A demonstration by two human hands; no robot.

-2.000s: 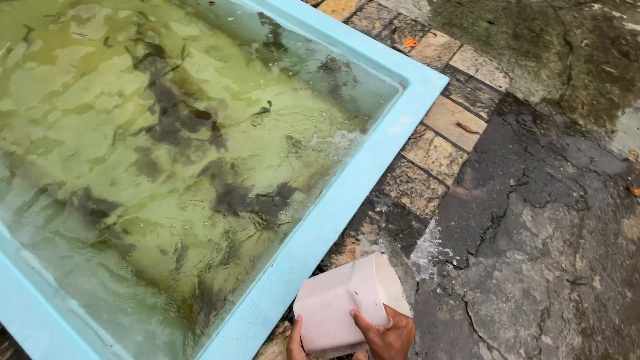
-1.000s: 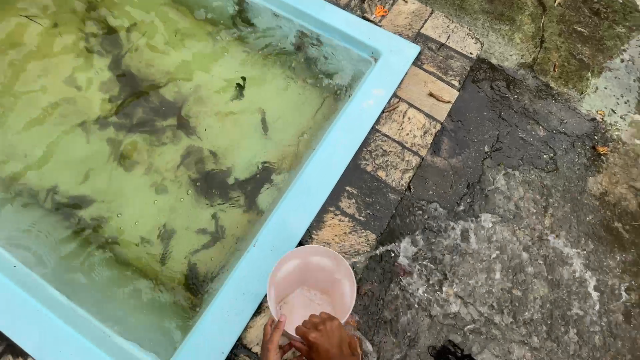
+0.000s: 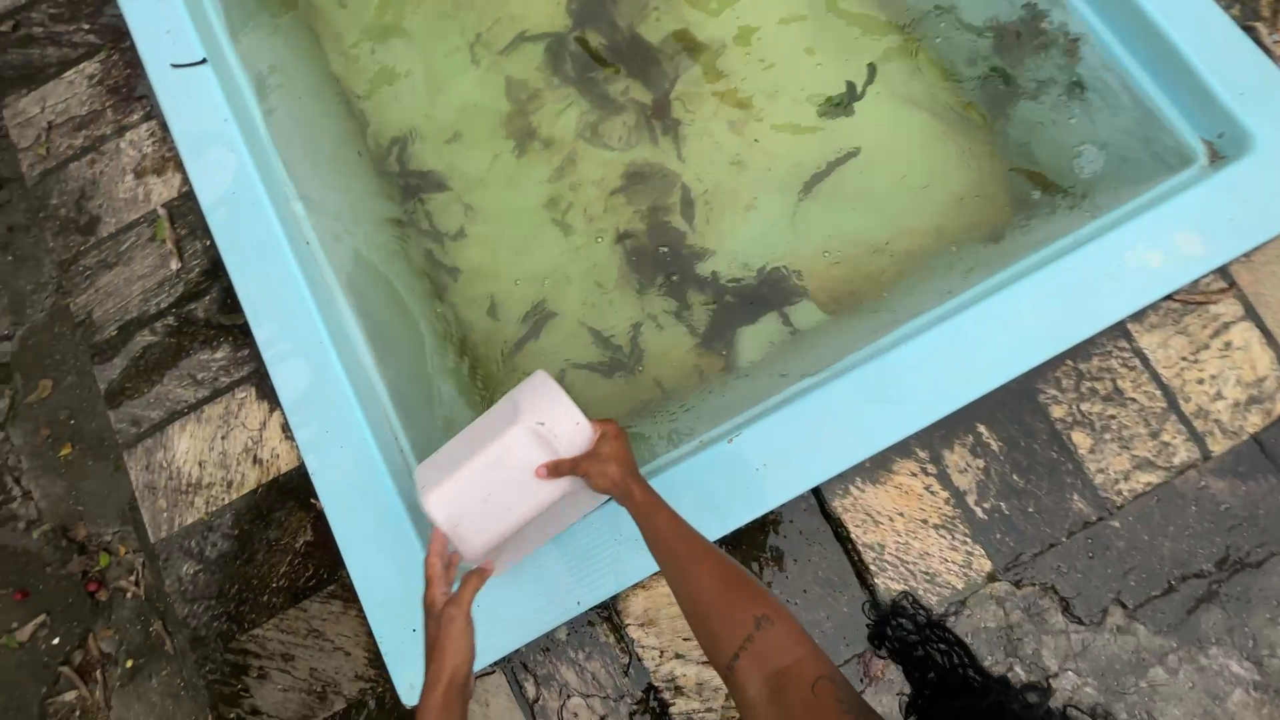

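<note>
A pale pink plastic container (image 3: pixel 505 465) is tipped on its side over the near corner of a light blue pool (image 3: pixel 840 420), with its mouth toward the water. My right hand (image 3: pixel 598 462) grips its rim end, thumb across the side wall. Against its base rest the fingers of my left hand (image 3: pixel 452 590), spread and slightly bent. Greenish water (image 3: pixel 560 250) fills the pool, with dark patches and leaf debris in it. The container's inside is hidden.
Stone paving (image 3: pixel 905 510) borders the pool's near edge, and more stone slabs (image 3: pixel 215 460) run along its left side. Small leaves and twigs (image 3: pixel 100 600) lie at the lower left. Dark curly hair (image 3: pixel 940 660) hangs into view at the bottom right.
The container has moved from beside the pool, over the wet paving, to the pool's corner, and is now tipped toward the water. The view has swung left.
</note>
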